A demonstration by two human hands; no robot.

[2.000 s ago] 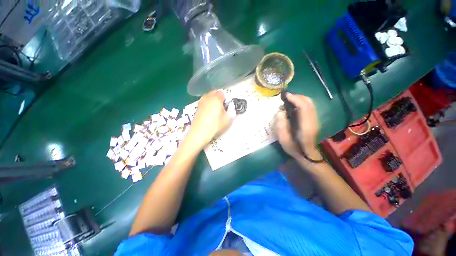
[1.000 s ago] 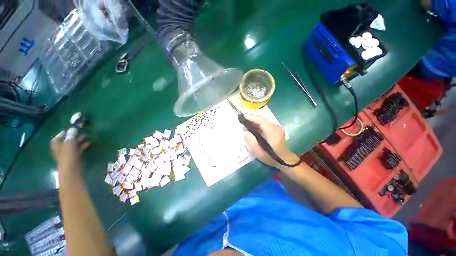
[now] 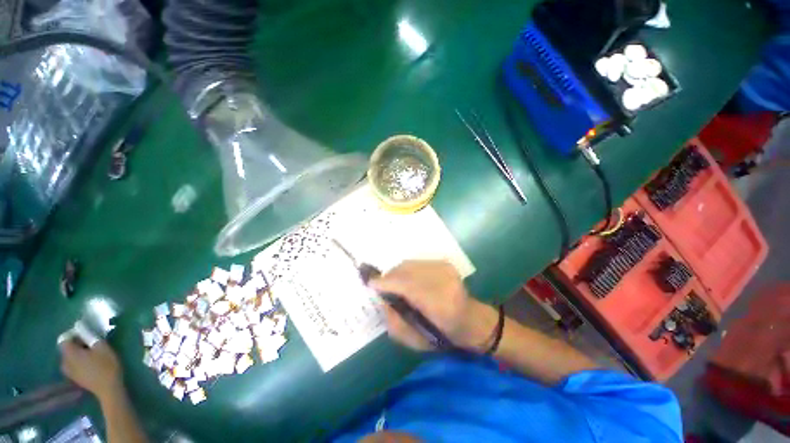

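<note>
My right hand (image 3: 424,303) is shut on the black soldering iron (image 3: 407,313), its thin tip over the printed paper sheet (image 3: 355,333). Dark dots lie in rows and clusters on the sheet. My left hand (image 3: 91,363) is at the far left, with white finger covers on its fingertips; whether it holds anything is unclear. A small dark device unit (image 3: 69,277) lies on the green surface just beyond it. A loose pile of white squares (image 3: 216,333) lies between my left hand and the sheet.
The clear fume hood (image 3: 268,177) stands over the sheet's far edge, beside the yellow-rimmed tub (image 3: 404,173). Tweezers (image 3: 494,157) and the blue soldering station (image 3: 554,86) are at right. A red bin (image 3: 684,260) is below the edge. Another dark unit (image 3: 119,160) lies upper left.
My left hand has left the sheet, where a dark unit was, and moved far left; a unit now lies beyond it. My right hand has drawn the iron back from the tub over the sheet.
</note>
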